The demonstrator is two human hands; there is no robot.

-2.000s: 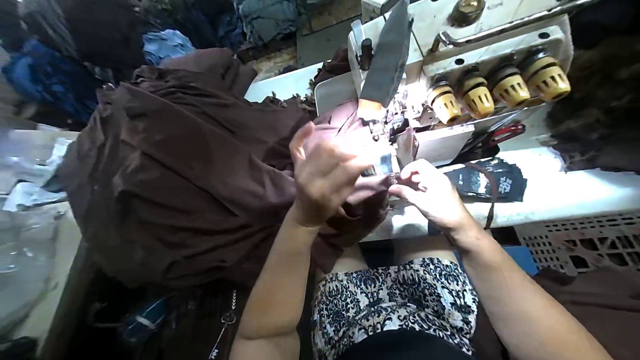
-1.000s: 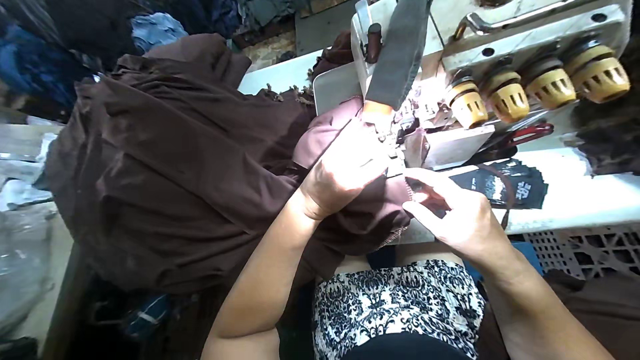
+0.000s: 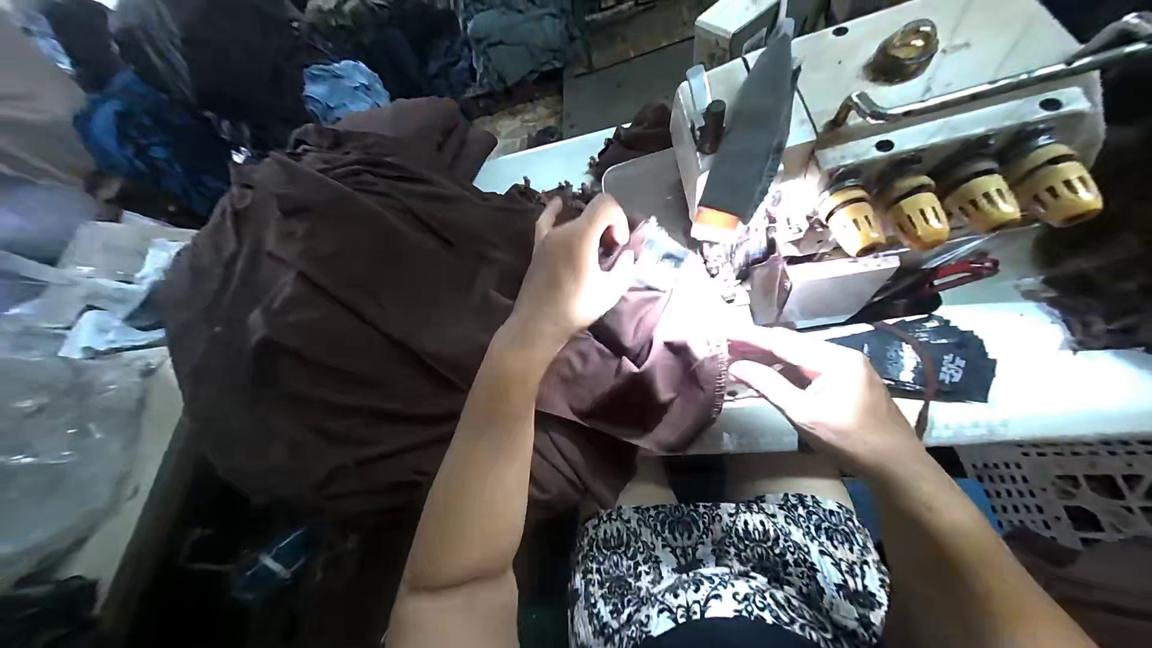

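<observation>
A large dark brown fabric [image 3: 387, 333] is heaped over the left of the table, and its lit part near the machine looks purplish. My left hand [image 3: 576, 270] is raised over this fabric with curled fingers; whether cloth lies between them is hard to tell. The thumb and fingers of my right hand [image 3: 810, 382] pinch the fabric's stitched edge [image 3: 720, 378]. Just beyond both hands stands an overlock-type sewing machine [image 3: 963, 54], its needle area washed out by bright light. A grey blade-shaped piece [image 3: 751, 135] with an orange end hangs in front of the machine head.
Yellow tension knobs [image 3: 976, 200] line the machine's front. Red-handled scissors [image 3: 967, 268] and a stack of black labels [image 3: 936, 360] with writing lie to the right. A white perforated basket [image 3: 1062, 486] is at lower right. Plastic bags [image 3: 72, 450] lie at far left.
My left hand, which lay on the fabric near the machine one second ago, is now lifted and further left. My right hand stays at the stitched edge.
</observation>
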